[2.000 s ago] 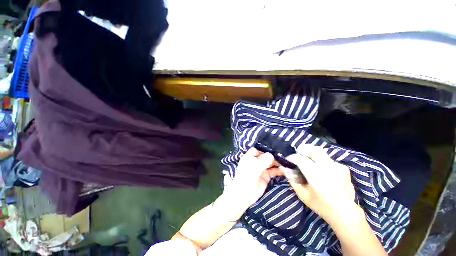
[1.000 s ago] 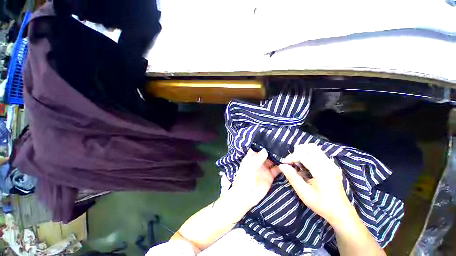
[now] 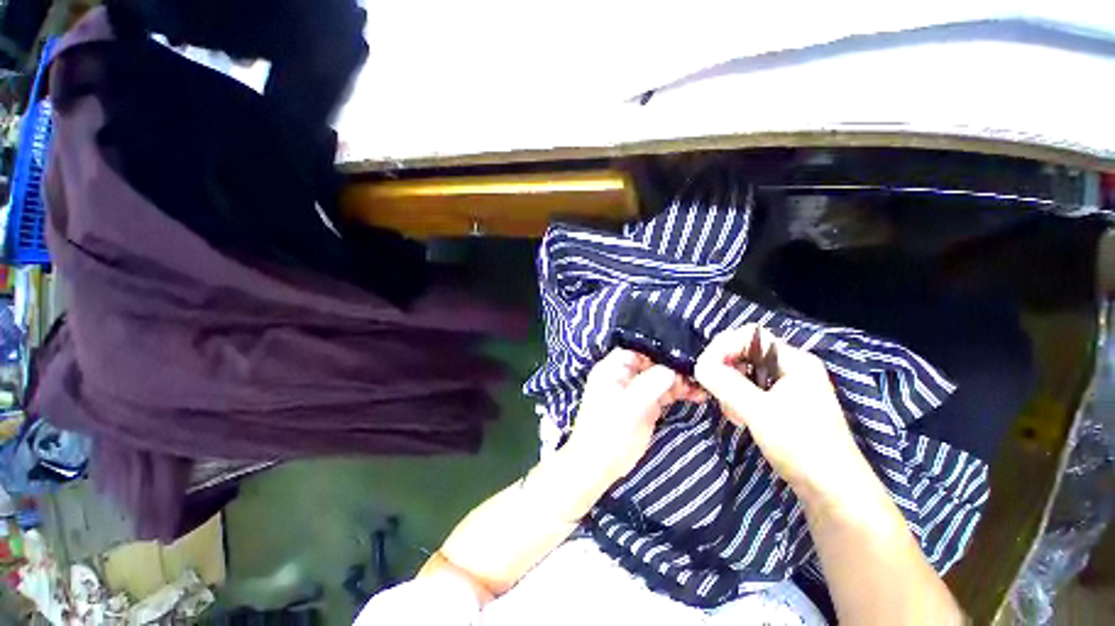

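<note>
A black garment with white stripes [image 3: 685, 483] lies bunched on the lap, with a solid dark band [image 3: 657, 328] at the fingers. My left hand [image 3: 626, 410] pinches the cloth just below this band. My right hand [image 3: 770, 397] is close beside it, thumb and finger pinched at the cloth. A small dark pointed metal tool, perhaps thread snips [image 3: 761, 360], is tucked in my right hand and sticks up between the fingers. No needle or thread can be made out at the fingertips.
Plum cloth [image 3: 257, 355] and black garments [image 3: 208, 147] hang over the table corner at left. A white tabletop [image 3: 489, 86] with a dark strand is ahead, above a yellow-brown drawer [image 3: 489, 204]. A blue crate [image 3: 31, 184] stands far left; clear plastic [image 3: 1061, 563] is at right.
My right hand has turned and its fingers have closed, so the metal tool now shows pointing up. My left hand still pinches the cloth. The whole view has shifted slightly.
</note>
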